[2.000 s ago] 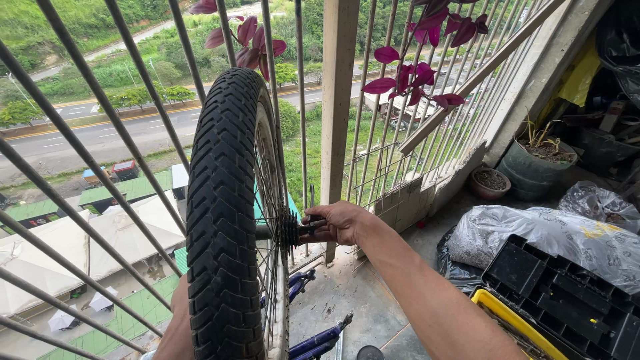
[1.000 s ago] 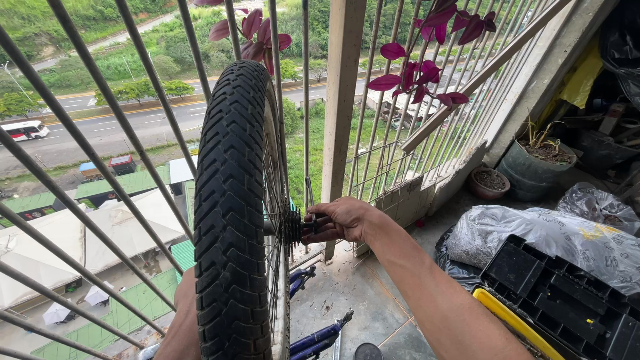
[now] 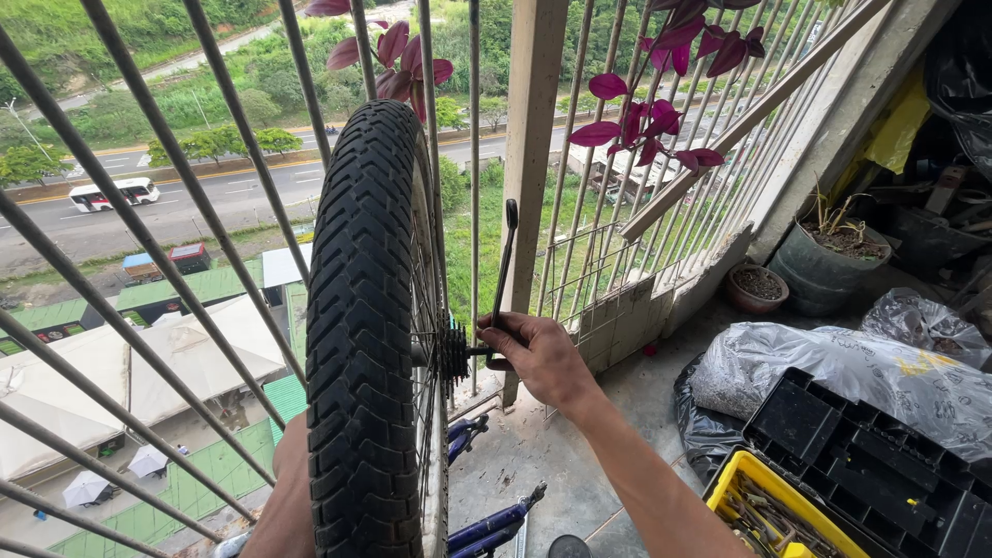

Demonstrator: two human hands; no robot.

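Note:
A bicycle wheel with a black knobby tire [image 3: 363, 333] stands upright in front of me, its rear sprocket cassette [image 3: 452, 353] facing right. My right hand [image 3: 535, 353] is at the axle end beside the cassette, its fingers closed around a dark metal wrench [image 3: 506, 260] whose shaft points up. The wrench's lower end is hidden by the fingers. On the wheel's left side, my left hand is mostly hidden behind the tire; only the wrist and forearm [image 3: 287, 488] show, so what it touches cannot be seen.
Metal window bars [image 3: 209, 201] and a post [image 3: 531, 155] stand close beyond the wheel. Blue bicycle frame parts [image 3: 496, 531] lie low behind it. At right are an open toolbox with a yellow tray [image 3: 732, 473], a plastic-wrapped bundle [image 3: 821, 364] and potted plants [image 3: 829, 260].
The wrench now stands upright above my right fingers, where no raised shaft showed before. My right hand stays beside the cassette. The wheel remains upright.

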